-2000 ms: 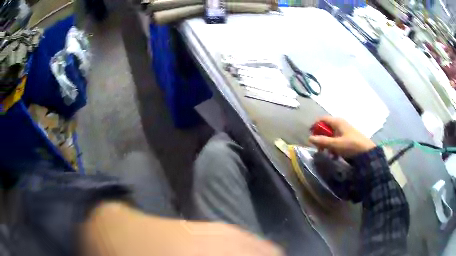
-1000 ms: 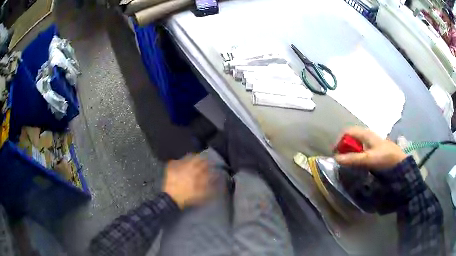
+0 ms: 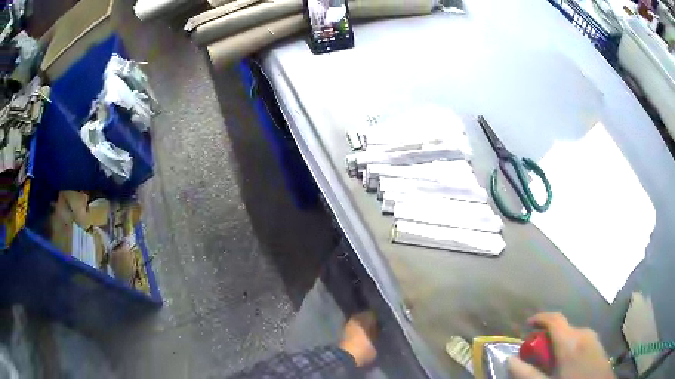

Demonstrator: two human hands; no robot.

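Note:
My right hand (image 3: 577, 351) is closed on the red knob of the iron (image 3: 503, 358) at the bottom right. The iron's yellowish edge and silver body show; the rest is cut off by the picture's edge. The taped pale end of the pressing template (image 3: 459, 351) sticks out from under the iron's left side. The fabric on it cannot be seen. My left hand (image 3: 361, 339) is low beside the table's near edge, small and partly in shadow. Its fingers are hard to make out, and I cannot tell whether it holds anything.
Finished strips (image 3: 448, 238) lie fanned near the table edge. Scissors (image 3: 511, 174) and a white stack (image 3: 603, 215) lie to their right. Beige stock (image 3: 639, 326) lies near the green cord (image 3: 651, 349). A phone (image 3: 329, 26) and fabric rolls (image 3: 259, 37) are at the far end. Blue bins (image 3: 89, 277) stand left.
The view has shifted, so the table's things sit lower. My left hand has moved from over my lap to beside the table edge. My right hand stays on the iron.

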